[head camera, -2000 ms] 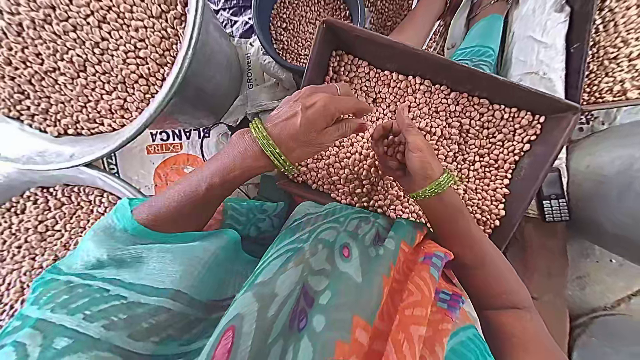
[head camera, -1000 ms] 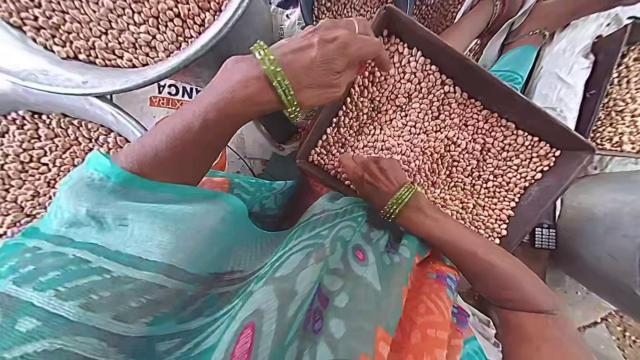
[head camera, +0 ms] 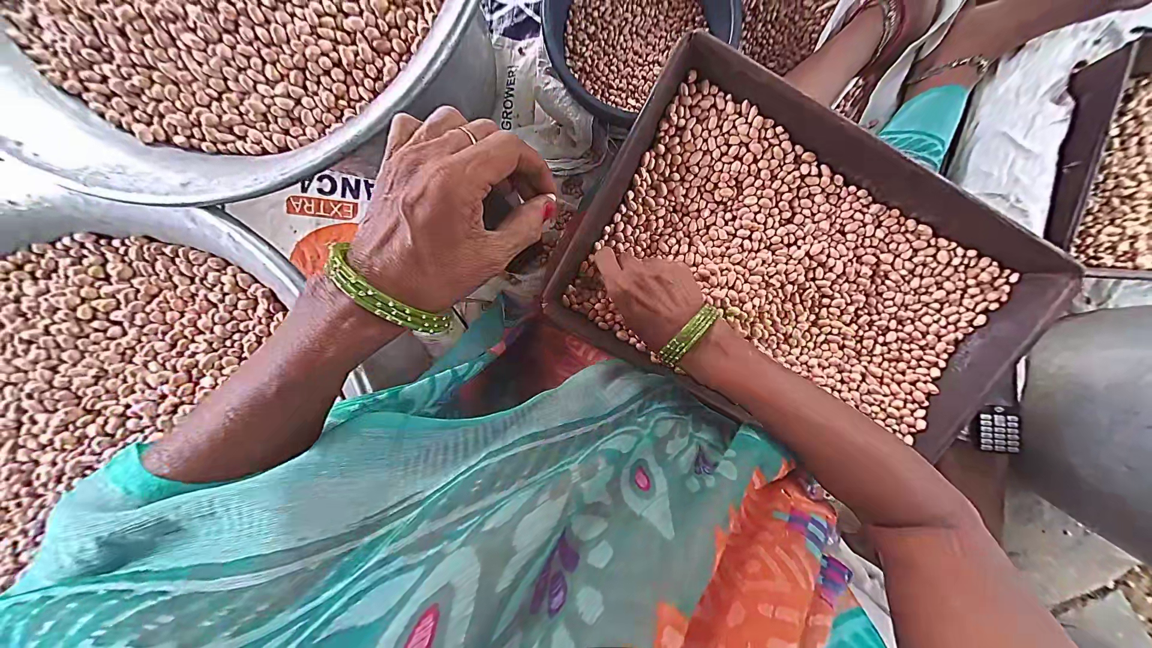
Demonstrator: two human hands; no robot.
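Note:
A brown square tray [head camera: 1008, 351] tilts across the lap, its bottom covered with a layer of pinkish-brown nuts or beans [head camera: 774, 225]. My right hand [head camera: 650, 292] is down in the tray's near left corner, fingertips among the nuts; whether it holds any is hidden. My left hand [head camera: 459, 202] hangs in the air just left of the tray's rim, thumb and fingers curled toward each other. What lies between those fingers cannot be made out. Green bangles circle both wrists.
Two large metal vessels [head camera: 243, 184] full of nuts stand at the left. Beyond the tray is a dark round tub [head camera: 558, 54] of nuts. Another person's feet [head camera: 900, 45] are at the top right. A keypad phone [head camera: 999, 429] and a grey metal vessel [head camera: 1093, 423] lie at the right.
My left hand has moved left, from over the tray's edge to outside it. My right hand, over the middle two seconds ago, is now in the near left corner.

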